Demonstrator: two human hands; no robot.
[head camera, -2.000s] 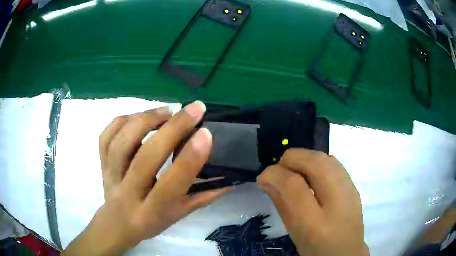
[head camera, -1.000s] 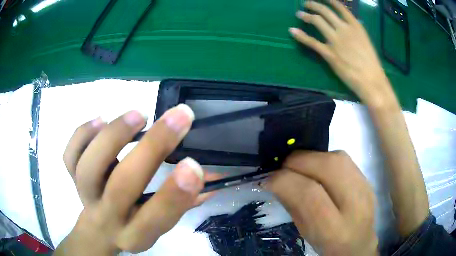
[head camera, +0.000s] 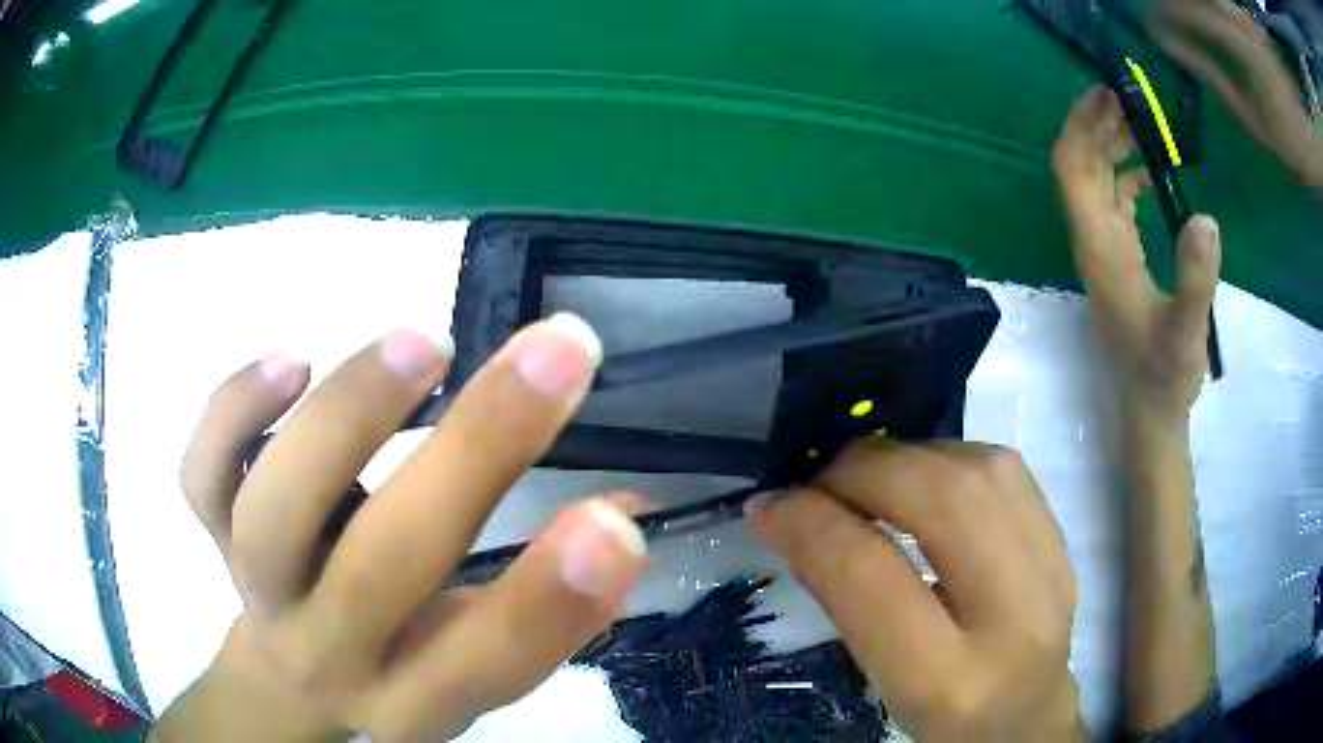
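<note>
A black phone middle frame (head camera: 878, 370) with yellow dots on its solid end is held tilted above a stack of frames (head camera: 501, 276) lying on the white mat. My left hand (head camera: 421, 537) holds the frame's left part with spread fingers. My right hand (head camera: 943, 581) pinches the near side edge by the camera end; any side key between its fingertips is hidden. A loose black pile of side keys (head camera: 726, 668) lies on the mat below the frame, partly behind my left thumb.
The green belt (head camera: 580, 145) runs across the back, with a single frame (head camera: 153, 157) at upper left. Another person's hand (head camera: 1146, 290) holds a frame at right, and a further hand (head camera: 1248, 73) reaches in at upper right. Grey tape (head camera: 95, 407) crosses the white mat (head camera: 276, 305) at left.
The belt frame at left has shifted further left. The other person's hand has moved from the belt to the right and now holds a frame. My hands keep nearly the same grip.
</note>
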